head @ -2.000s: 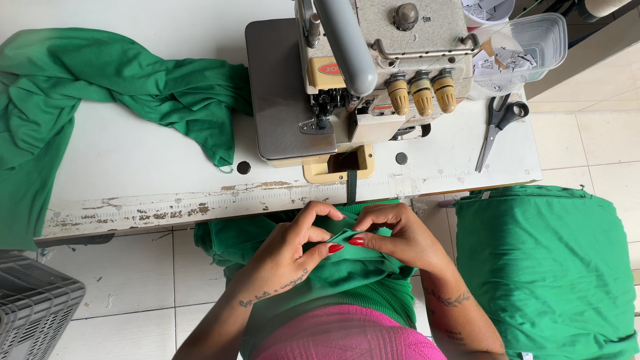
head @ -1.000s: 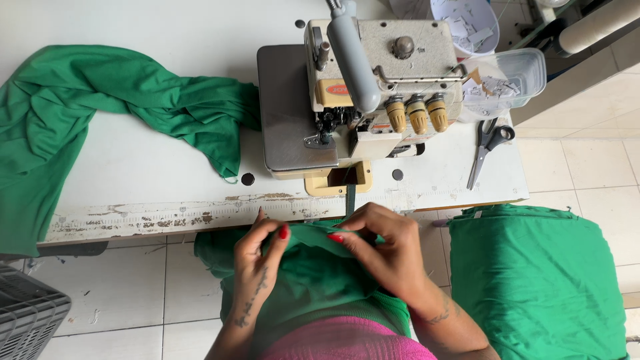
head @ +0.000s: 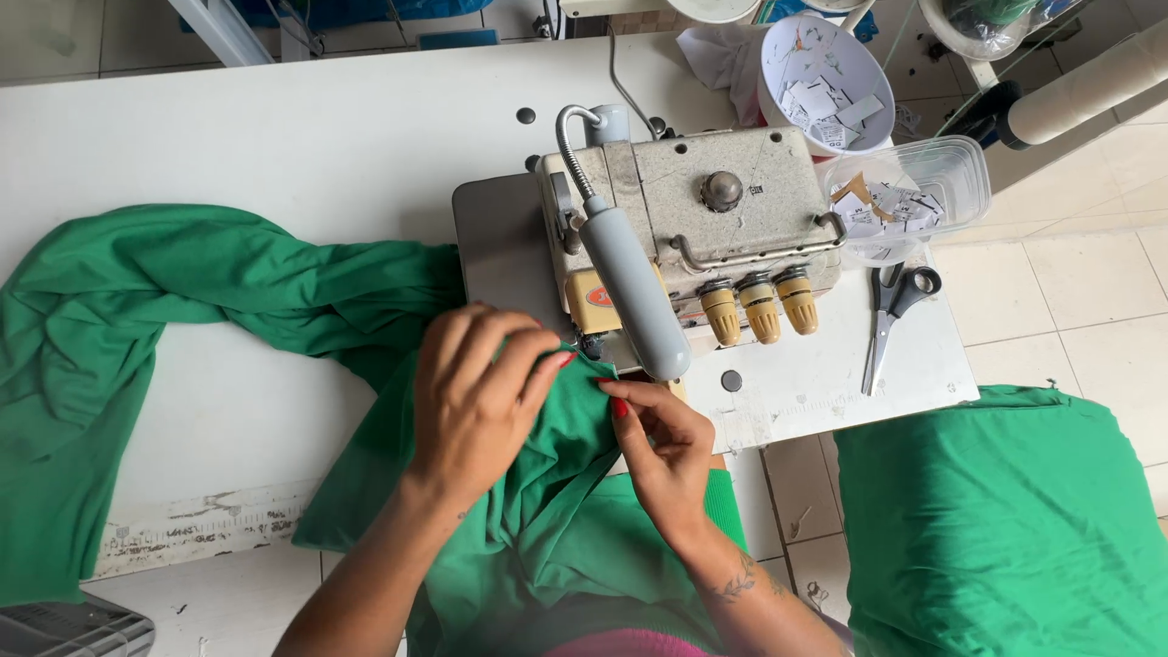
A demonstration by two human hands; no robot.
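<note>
Green knit fabric [head: 547, 520] runs from my lap up to the overlock sewing machine [head: 721, 201]. My left hand [head: 479, 392] pinches its upper edge just in front of the presser foot, thumb and fingertips together. Close by on the right, my right hand [head: 666, 438] grips the same edge between thumb and index finger. The edge lies near the needle area, which the grey lamp [head: 634, 287] and my fingers partly hide. More green fabric [head: 210, 265] trails over the table at the left and meets the machine's metal side plate [head: 506, 237].
Black-handled scissors [head: 890, 310] lie right of the machine. Behind them stand a clear plastic container [head: 963, 187] and a white bowl [head: 776, 87], both with paper labels. A large green fabric bundle [head: 995, 520] is beyond the table's right corner. A grey crate [head: 73, 630] stands at lower left.
Both hands have moved from above my lap up to the front of the machine, bringing the fabric edge with them. The fabric on my lap now reaches onto the table.
</note>
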